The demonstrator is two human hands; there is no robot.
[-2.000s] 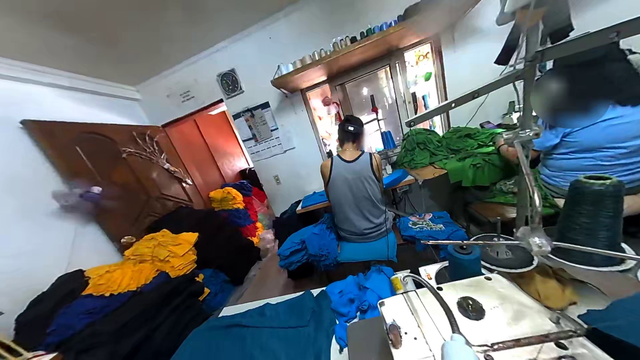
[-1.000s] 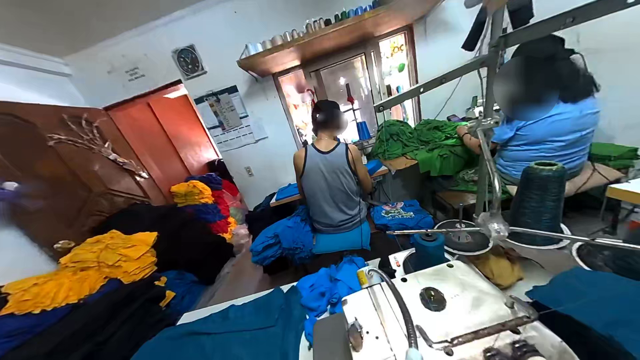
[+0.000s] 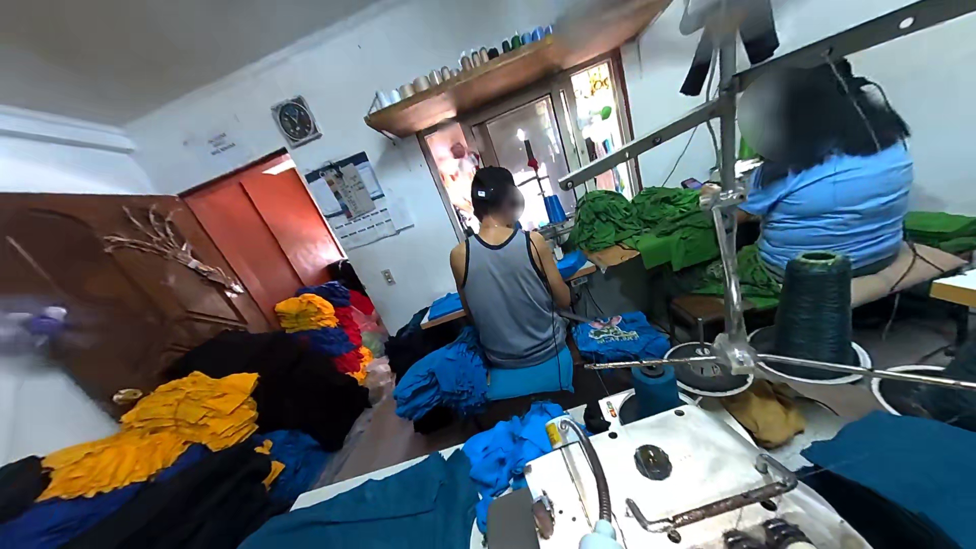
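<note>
Neither of my hands shows in the head view. The white head of an industrial sewing machine (image 3: 610,465) fills the lower right, with a flexible-neck lamp (image 3: 591,465) bent over it. Teal fabric (image 3: 381,503) lies on the table to its left, and another teal piece (image 3: 900,473) lies at the right. Crumpled bright blue fabric (image 3: 511,446) touches the machine's far left side. Behind the machine stand a teal thread cone (image 3: 656,393) and a larger dark green thread cone (image 3: 814,313) on round holders.
A metal thread stand (image 3: 732,252) rises at the right, its bars crossing the view. Ahead, a person in a grey tank top (image 3: 507,297) sits facing away; another in a blue shirt (image 3: 839,206) sits by green fabric (image 3: 648,221). Yellow cloth (image 3: 191,412) is piled at the left.
The view has swung right and then partly back left. The seated person in the tank top has turned the head to the right since the earliest frame.
</note>
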